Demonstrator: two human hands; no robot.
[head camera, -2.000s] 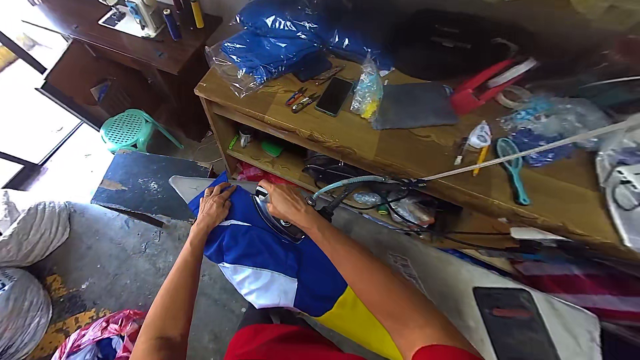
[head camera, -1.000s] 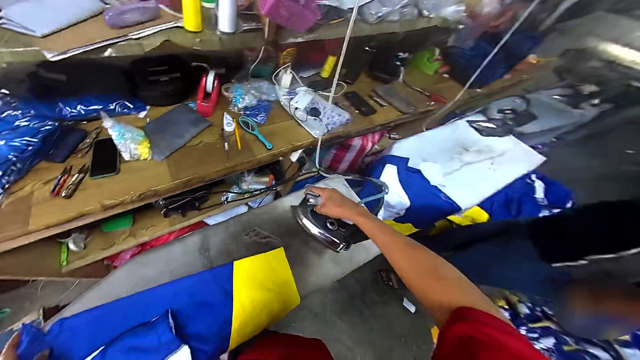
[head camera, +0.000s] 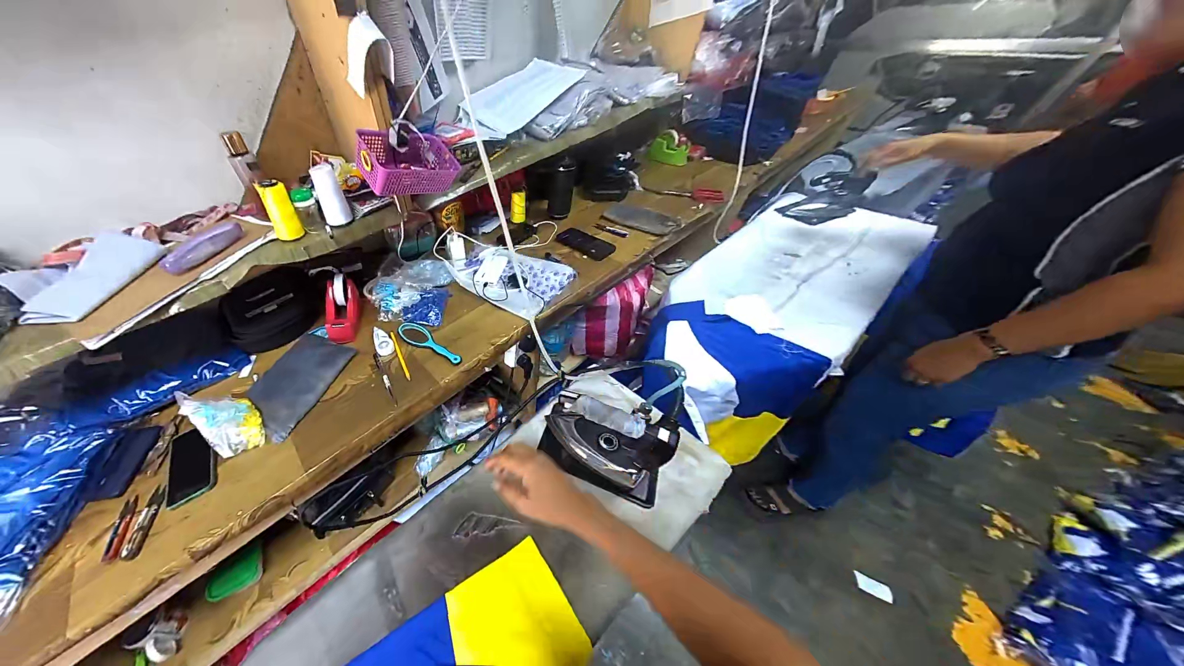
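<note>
A black steam iron (head camera: 610, 444) rests on a pale pad at the right end of the grey ironing board (head camera: 444, 546). Just left of it hovers my right hand (head camera: 532, 481), fingers apart and holding nothing. Blue and yellow fabric (head camera: 513, 601) lies on the board at the bottom of the view, below my hand. A hose and black cables run from the iron's rear and past its left side. My left hand is out of view.
A wooden workbench (head camera: 305, 462) with phones, a red tape dispenser (head camera: 341, 310) and pens runs along the left. A co-worker (head camera: 1027, 250) stands at the right beside another board with white fabric (head camera: 795, 268) and a second iron. Bundled fabric (head camera: 1091, 573) lies on the floor.
My right hand has let go of the iron, which stands on the pad at the board's end. The view has swung right, bringing the co-worker in. My left hand has gone out of view.
</note>
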